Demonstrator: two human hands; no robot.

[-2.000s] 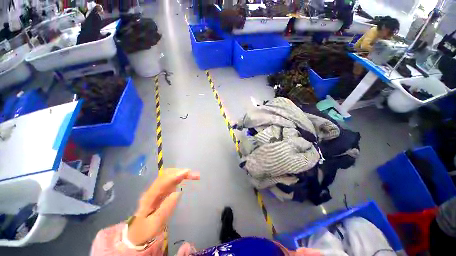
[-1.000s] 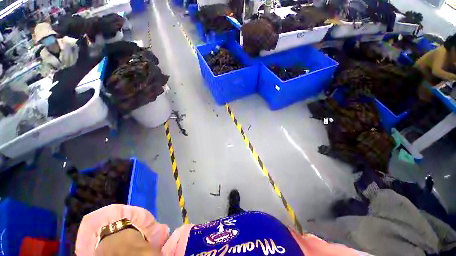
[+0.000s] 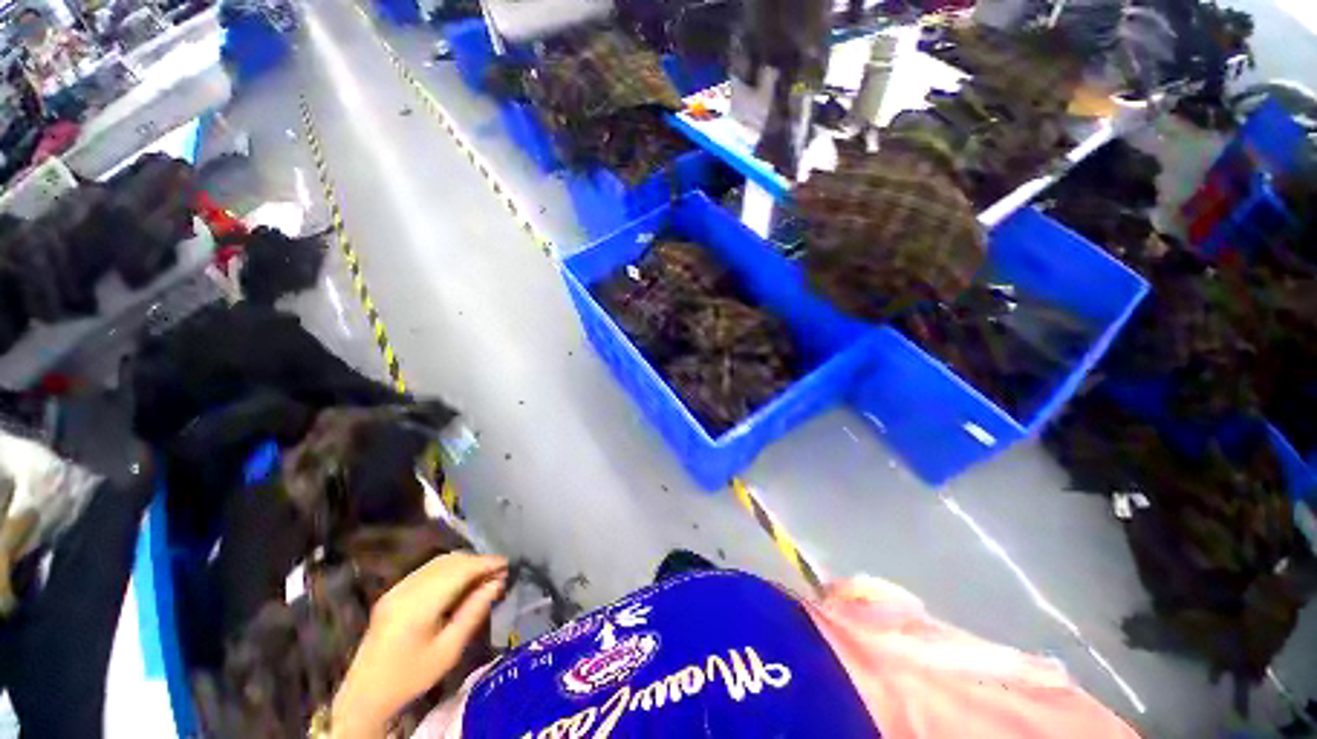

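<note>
My left hand (image 3: 416, 632) is at the lower left, blurred, with its fingers loosely bent and nothing visible in it. It is in front of a heap of brown and black cloth (image 3: 325, 541); I cannot tell whether it touches the cloth. My right hand is out of the picture; only the peach right sleeve (image 3: 961, 671) shows at the lower right. My blue apron (image 3: 679, 671) fills the bottom middle.
Blue crates (image 3: 711, 451) with dark brown cloth stand right of the aisle, marked by yellow-black tape (image 3: 354, 274). More brown cloth (image 3: 1213, 556) lies on the floor at the right. Sewing tables with heaped cloth line both sides. My shoe (image 3: 686, 560) shows above the apron.
The view has moved forward along the aisle; the two blue crates are nearer. The pale grey garment pile has left the picture at the lower right. My left hand shows again beyond its sleeve.
</note>
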